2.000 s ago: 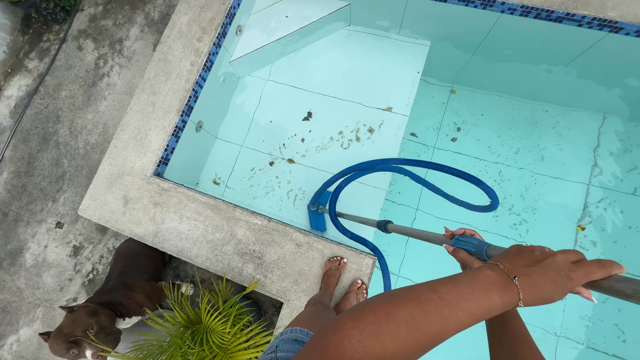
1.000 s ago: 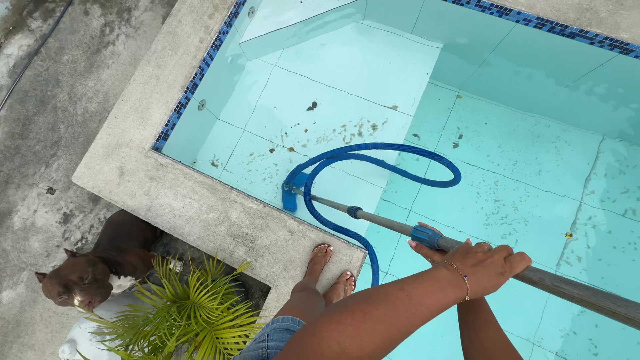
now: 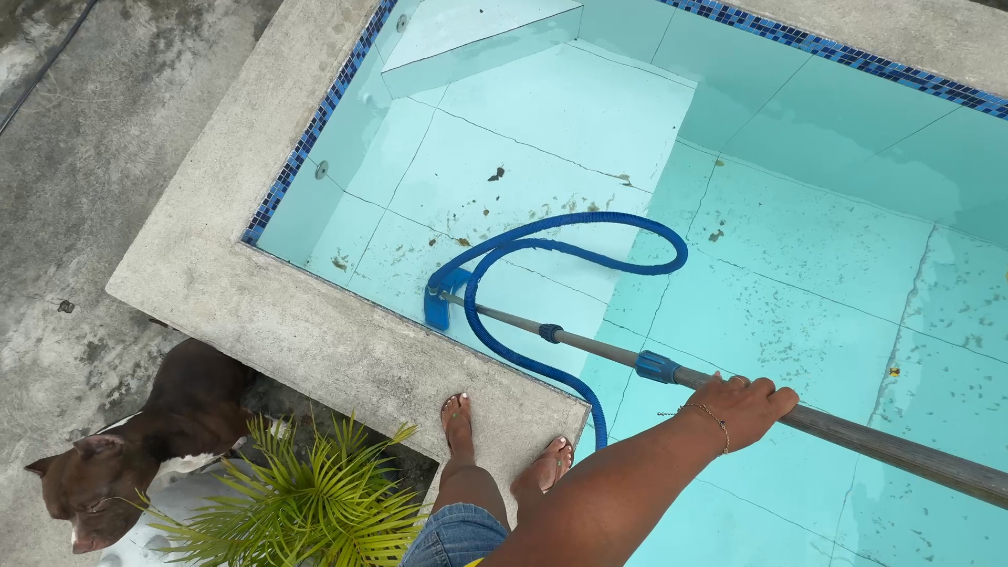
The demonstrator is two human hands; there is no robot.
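My left hand [image 3: 744, 405], with a thin bracelet at the wrist, is closed around a grey telescopic pole [image 3: 890, 453], just to the right of its blue locking collar [image 3: 657, 367]. My right hand is out of view. At the pole's lower end, a blue pool vacuum head [image 3: 442, 303] sits underwater beside the near pool wall. From this head a blue ribbed hose [image 3: 543, 366] loops out to the right, curls back over the pole and runs down past the deck corner. Brown leaves [image 3: 496, 174] and specks of debris lie on the pale pool floor.
My bare feet [image 3: 457, 421] stand on the concrete pool deck [image 3: 331, 339], close to its corner. Left of them are a spiky green plant [image 3: 315, 496] and a brown dog [image 3: 189, 402]. A corner step [image 3: 472, 31] lies at the pool's upper left.
My right hand, earlier on the pole by the blue collar, has let go and left the view. My left hand remains on the pole.
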